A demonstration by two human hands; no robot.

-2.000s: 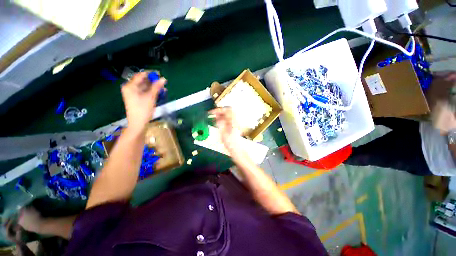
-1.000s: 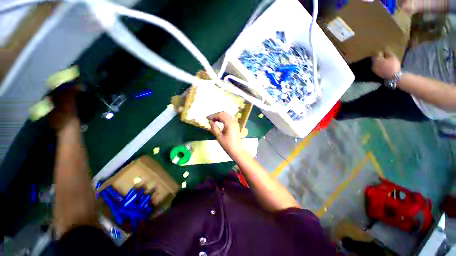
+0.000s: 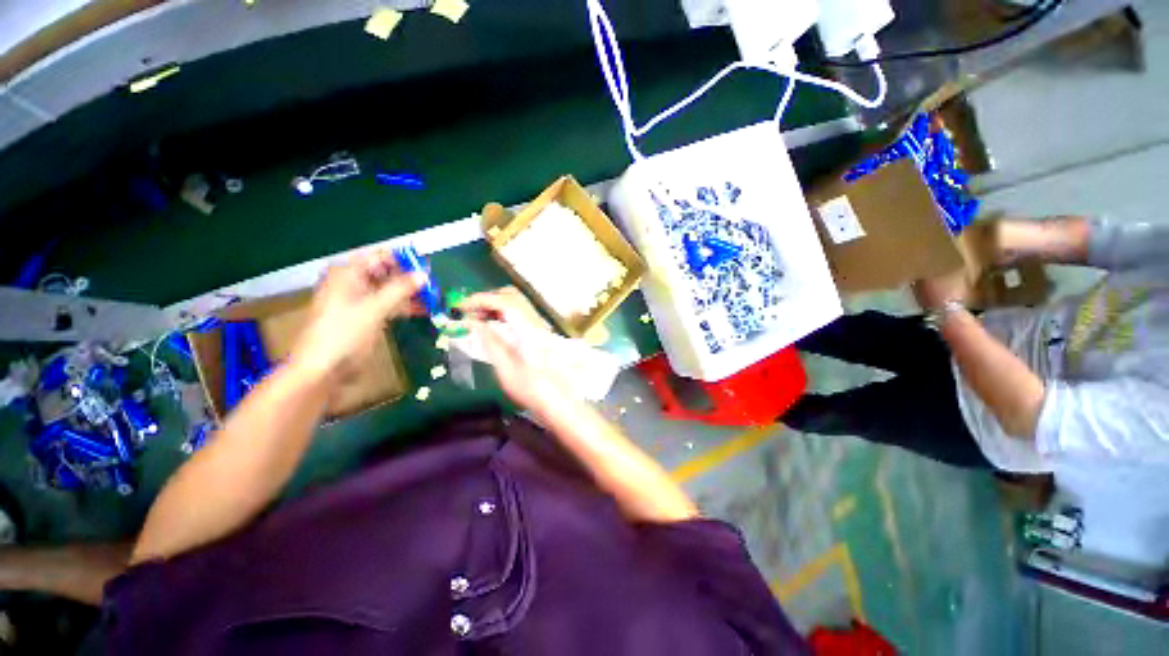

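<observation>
My left hand [image 3: 353,308] holds a blue cylinder [image 3: 418,278] in its fingertips, above the right part of the blue-part box [image 3: 365,385]. My right hand [image 3: 506,336] is close to the cylinder's lower end, fingertips pinched together; whether a small pad is between them cannot be told. The green tape roll [image 3: 458,303] is mostly hidden behind my right hand. The pale backing strip [image 3: 583,368] lies under that hand. The pad box [image 3: 564,263] with cream pieces stands just beyond it. Small cream pads [image 3: 437,372] lie loose beside the blue-part box.
The white foam bin [image 3: 808,288] full of silvery parts stands right of the pad box, a red stool [image 3: 756,391] below. White cables hang behind it. A coworker's hand [image 3: 942,290] is at a brown carton [image 3: 885,244]. Joined blue units [image 3: 83,429] are heaped far left. One blue cylinder [image 3: 400,178] lies on the belt.
My left hand has come back from the far left and now holds a blue cylinder. My right hand has left the pad box and moved to the cylinder. The view has shifted, with cables no longer across the front.
</observation>
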